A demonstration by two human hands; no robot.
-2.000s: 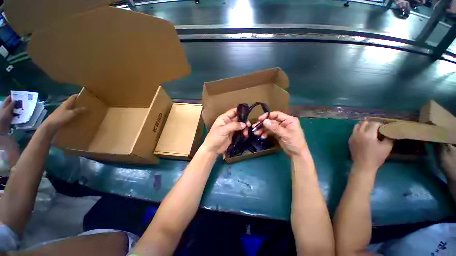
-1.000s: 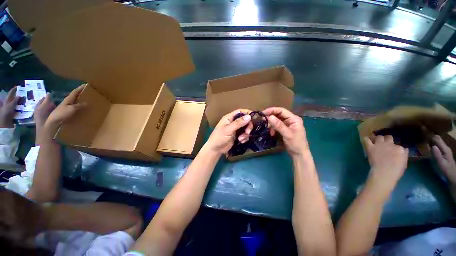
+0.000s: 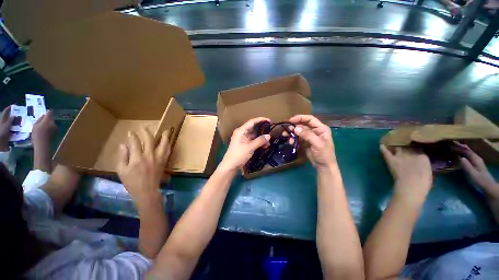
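An open small accessory box (image 3: 265, 112) stands before me on the green worktop, its lid up at the back. Black cables and dark items (image 3: 269, 159) lie in it; some look shiny. My left hand (image 3: 247, 143) grips a coiled black cable (image 3: 263, 129) above the box, between thumb and fingers. My right hand (image 3: 313, 139) pinches a loop of the same cable at the right. The fingers hide part of the cord, and the exact items in the box cannot be told apart.
Left stands a large open mailer box (image 3: 123, 131), a neighbour's hand (image 3: 143, 158) at its right wall. A flat brown carton (image 3: 196, 143) lies between the boxes. Far left, hands hold printed papers (image 3: 27, 117). Right, a neighbour handles a small box (image 3: 424, 134). A conveyor (image 3: 350, 82) runs behind.
The cable's loop is spread wider between my hands. The neighbour's hand at left has moved from the large box's left wall to its right wall. The right neighbour's box lid has shifted.
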